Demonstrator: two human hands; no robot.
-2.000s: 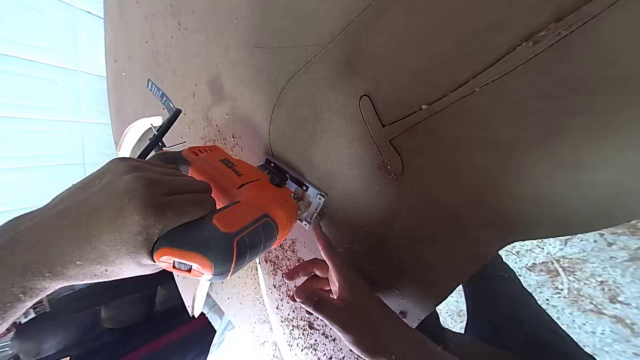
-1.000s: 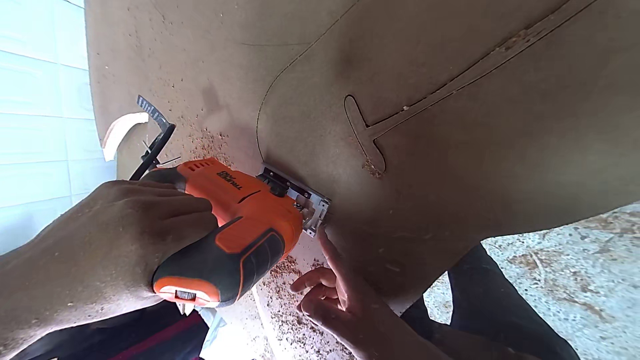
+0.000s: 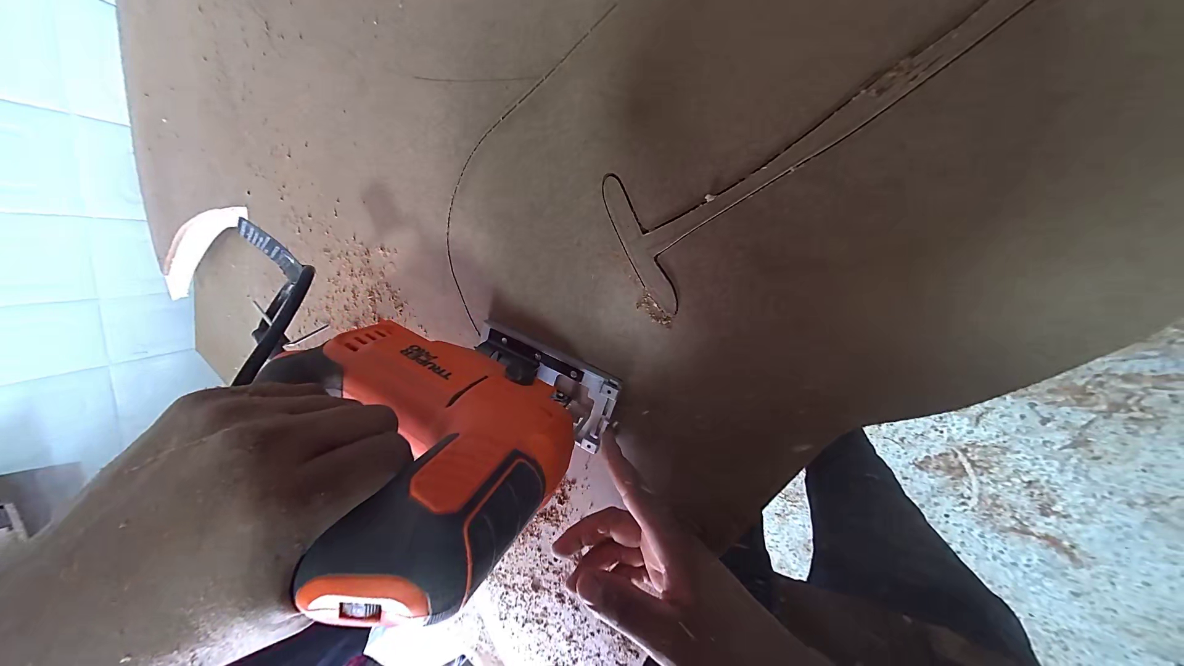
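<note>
My left hand (image 3: pixel 277 462) grips an orange and black Truper jigsaw (image 3: pixel 444 407), its back turned up toward me. The jigsaw's metal base plate (image 3: pixel 550 370) lies on a large brown board (image 3: pixel 777 324). Its blade is hidden. A thin curved line (image 3: pixel 451 213) on the board runs down to the rear corner of the plate. My right hand (image 3: pixel 647 573) is below the front of the tool, index finger extended to the plate's front corner, the other fingers loosely curled and holding nothing.
A T-ended narrow outline (image 3: pixel 647 245) marks the board, with chips at its tip. Sawdust (image 3: pixel 356 277) lies behind the jigsaw. A black cord (image 3: pixel 277 328) rises from its rear. White tiles (image 3: pixel 55 240) are at left, a dark-clothed leg (image 3: pixel 906 546) and speckled floor (image 3: pixel 1091 462) at lower right.
Both hands and the jigsaw keep nearly the same places against each other. Little else has plainly changed apart from a slight shift of the view.
</note>
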